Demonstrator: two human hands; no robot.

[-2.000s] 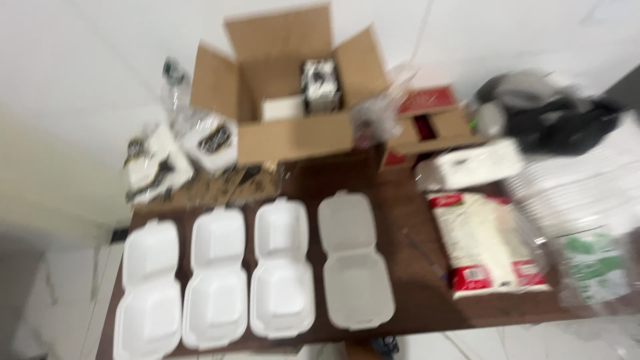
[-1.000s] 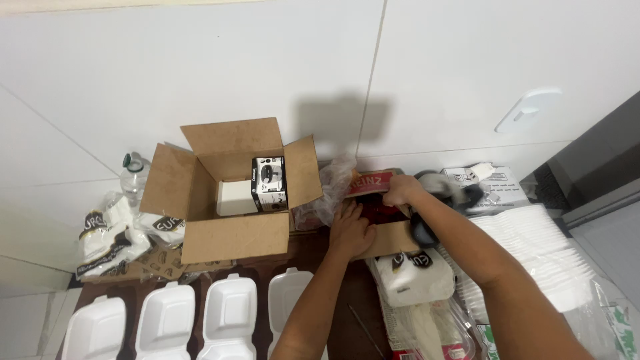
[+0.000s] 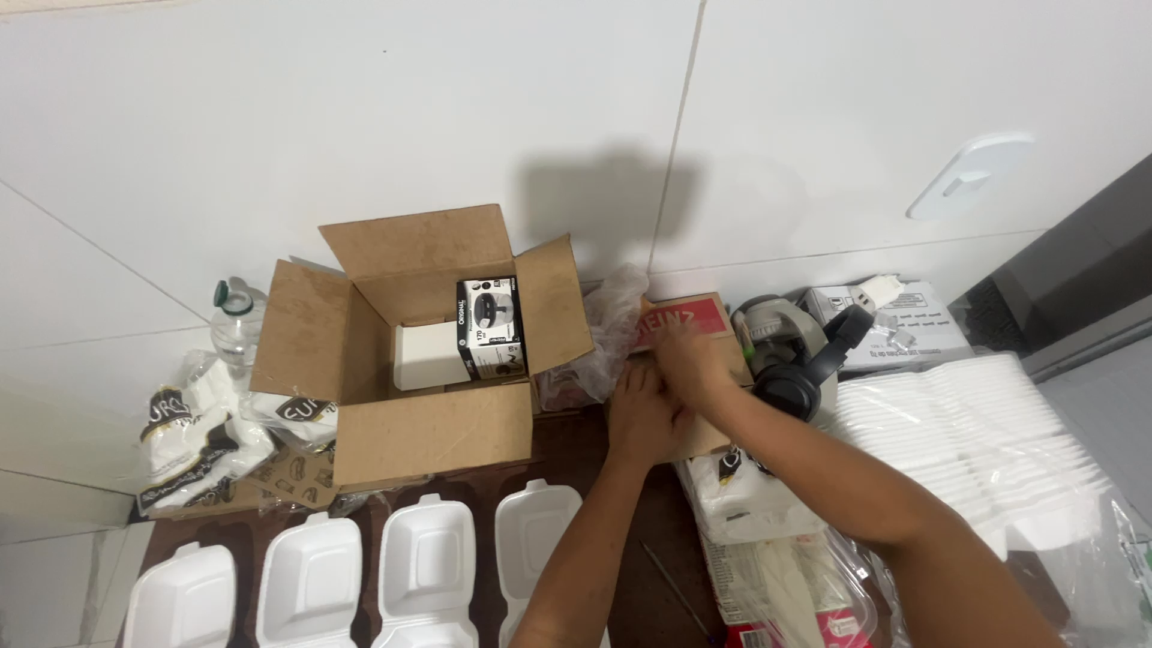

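Observation:
Both hands are together on top of a Heinz cardboard box (image 3: 702, 432) near the wall. My left hand (image 3: 643, 409) lies on the flaps at the near left of the box. My right hand (image 3: 691, 360) is beside it, over the red printed part. The fingertips are partly hidden, so a hold on a flap cannot be confirmed. A crumpled clear plastic bag (image 3: 589, 346) touches the box's left side. Several white foam clamshell containers (image 3: 427, 553) stand with lids raised in a row at the near left.
A larger carton (image 3: 432, 441) with its flaps spread holds a small black-and-white box (image 3: 490, 328). Black headphones (image 3: 792, 387) lie right of the hands, near stacked white foam containers (image 3: 972, 441). Napkin packs (image 3: 747, 504), a thin rod (image 3: 675, 589) and a plastic bottle (image 3: 236, 328) are also there.
The Heinz box stood with its flaps apart and dark inside; now its top is largely covered by flaps and hands. My right hand has moved left toward my left hand.

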